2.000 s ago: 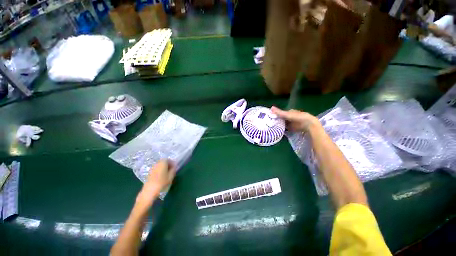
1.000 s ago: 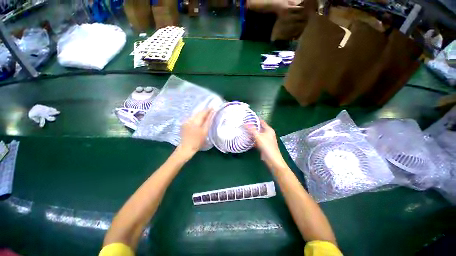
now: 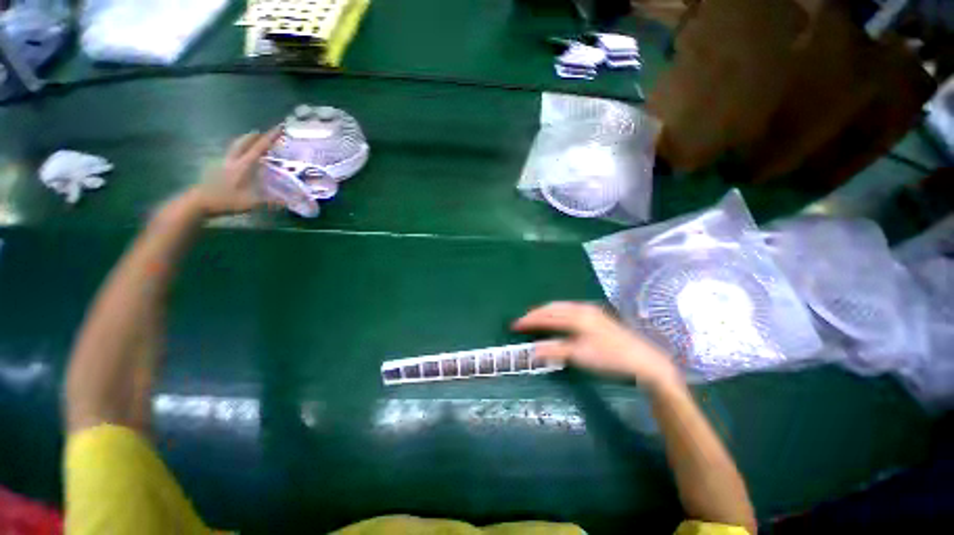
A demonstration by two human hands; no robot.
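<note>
A white fan (image 3: pixel 322 144) with a clip lies on the green belt (image 3: pixel 314 282) at the left back. My left hand (image 3: pixel 239 176) is at its left side, fingers at the clip; whether it grips is not clear. My right hand (image 3: pixel 586 336) is over the right end of the label strip (image 3: pixel 460 364), fingers spread a little, covering that end. Whether it touches the strip is not clear. A bagged fan (image 3: pixel 588 162) lies behind my right hand. Another bagged fan (image 3: pixel 711 303) lies to the right of my right hand.
More bagged fans (image 3: pixel 837 287) lie at the right. A brown carton (image 3: pixel 779 94) stands at the far right. Small white cards (image 3: pixel 596 54), a perforated card stack (image 3: pixel 303 26) and a white bag (image 3: pixel 146 26) lie along the far side. A white glove (image 3: pixel 73 172) lies at the left.
The fan that was between my hands now lies bagged behind my right hand. My left hand has moved left to the other fan; my right hand has come down to the strip. The view has tilted down.
</note>
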